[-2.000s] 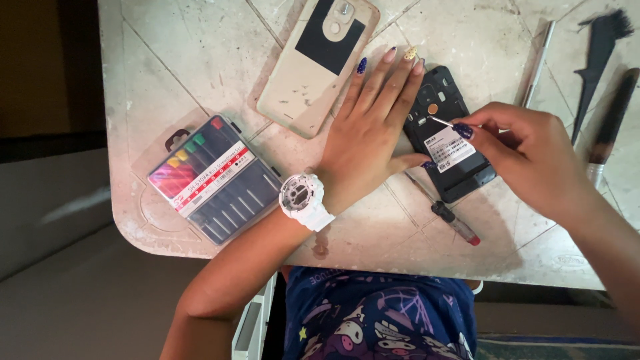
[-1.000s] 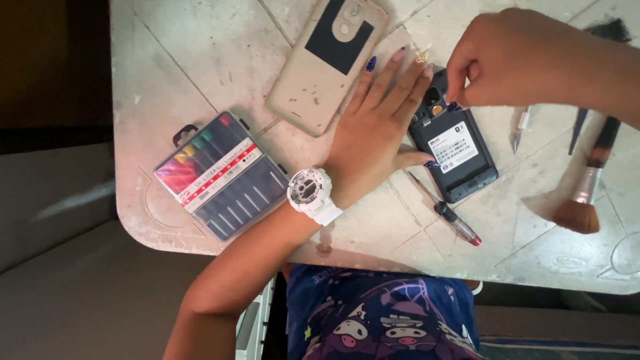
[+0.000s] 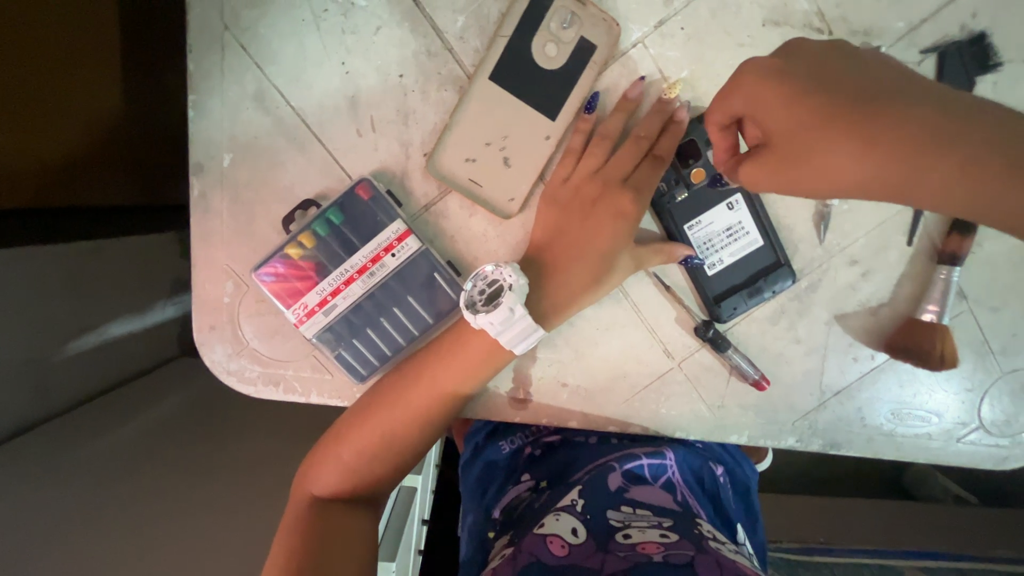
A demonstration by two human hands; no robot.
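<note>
The black smartphone body [image 3: 732, 232], its back cover off and a label with writing inside, lies slanted on the table. My left hand [image 3: 600, 192], palm down with a white watch on the wrist, rests along the phone's left side, thumb on its edge. Over the phone's upper end is my right hand [image 3: 768, 128], fingers curled down beside the camera; whether a small thing is pinched there is hidden. Left of my left fingers lies a beige phone back cover [image 3: 504, 128] with a dark patch. A small screwdriver [image 3: 724, 348] with a red-ended clear handle lies just below the phone.
A clear-lidded screwdriver set [image 3: 360, 280] lies at the left, beside my left forearm. At the right are a makeup brush [image 3: 928, 328], a black-bristled brush [image 3: 960, 60] and a pointed metal tip [image 3: 823, 222]. The table's front edge [image 3: 640, 428] runs near my body.
Two seconds ago my right hand held a thin pale tool over the phone from the right; it has since moved up and turned over the phone's upper end. My left hand stays in place.
</note>
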